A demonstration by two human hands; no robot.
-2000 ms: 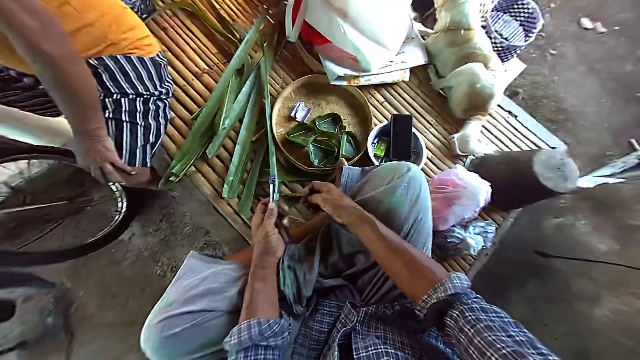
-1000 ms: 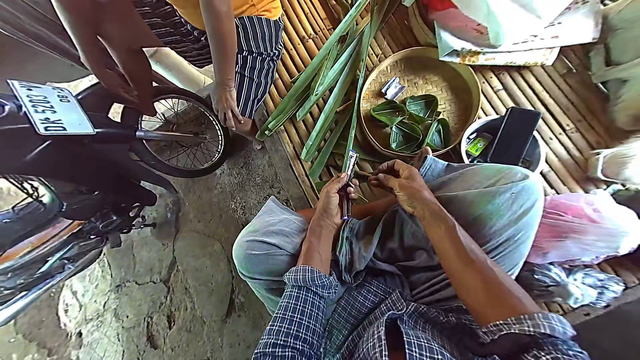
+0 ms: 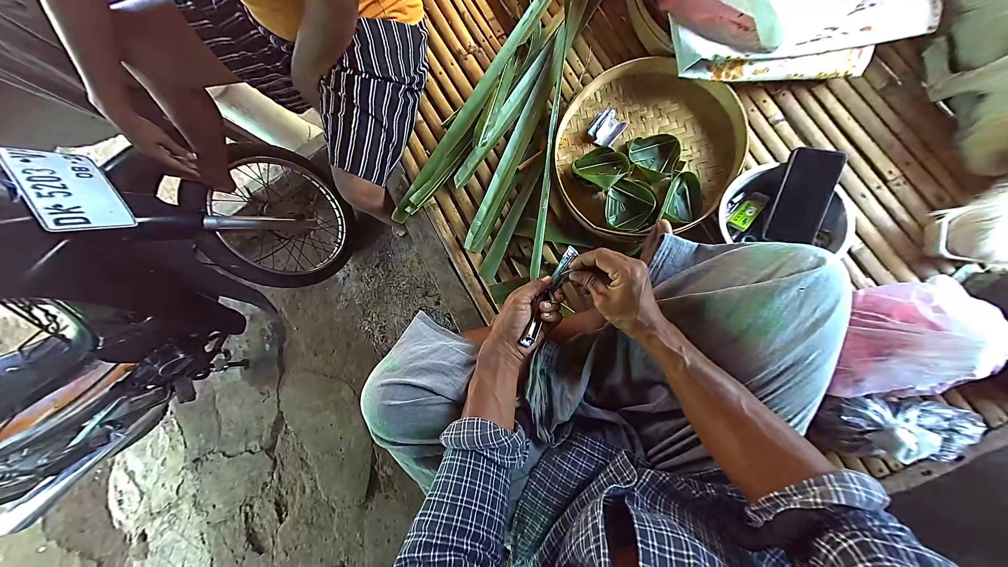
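Observation:
Low in the centre, my left hand (image 3: 524, 315) is closed around a small metal stapler (image 3: 543, 307), whose shiny end points up and away. My right hand (image 3: 618, 287) is at the stapler's upper end, thumb and fingertips pinched together; whether they hold something small is too fine to tell. Beyond my hands, a round woven bamboo tray (image 3: 713, 110) holds several folded green leaf cups (image 3: 630, 203) and a small silvery packet (image 3: 606, 127). Long green leaf strips (image 3: 504, 126) lie left of the tray on bamboo slats.
A bucket (image 3: 728, 224) with a black phone (image 3: 807, 193) across it stands right of the tray. Pink plastic bag (image 3: 913, 335) lies beside my knee. At left are a motorcycle wheel (image 3: 276, 216) and a person in striped shorts (image 3: 374, 102). Paper and plastic bags (image 3: 819, 39) lie behind.
The view has swung left since two seconds ago, bringing the motorcycle in. My left hand still holds the stapler, and my right hand stays close to it. The other person's arms have shifted.

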